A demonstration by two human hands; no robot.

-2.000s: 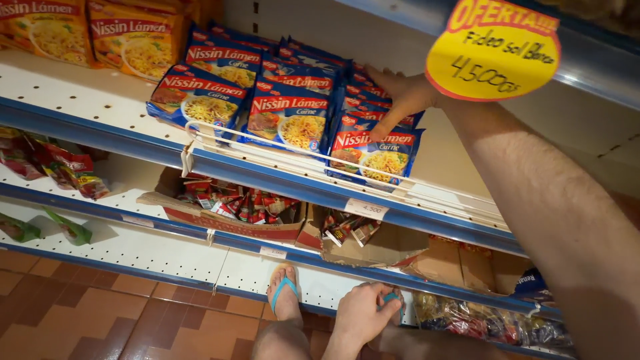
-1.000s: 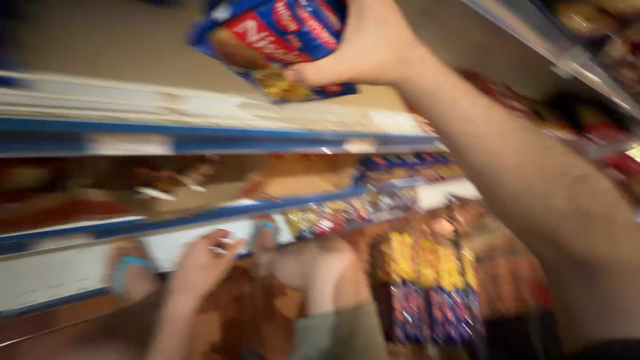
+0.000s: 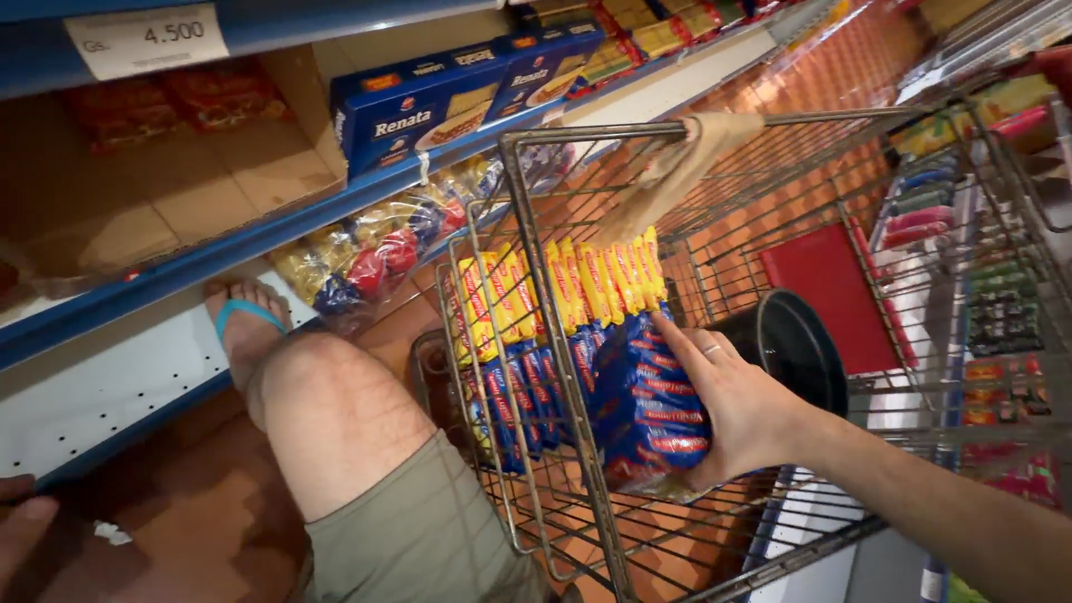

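Observation:
My right hand (image 3: 737,402) reaches into a metal wire shopping cart (image 3: 607,502), its thumb and fingers around a stack of blue Nissin instant noodle packets (image 3: 653,402). Beside that stack, more blue packets (image 3: 511,402) stand in a row. Yellow noodle packets (image 3: 578,280) line the cart along the blue ones. Only part of my left hand (image 3: 25,519) shows at the lower left edge, near the shelf; whether it holds anything is not visible.
A dark round bucket (image 3: 800,352) and a red panel (image 3: 837,293) lie beyond my right hand. A beige cloth (image 3: 703,159) hangs over the cart rim. Blue Renata boxes (image 3: 419,109) and bagged goods (image 3: 377,260) sit on the shelves. My knee (image 3: 327,402) is left of the cart.
My right hand has gone from the noodle packets on the shelf to the cart, carrying blue packets. The view has swung right to the cart.

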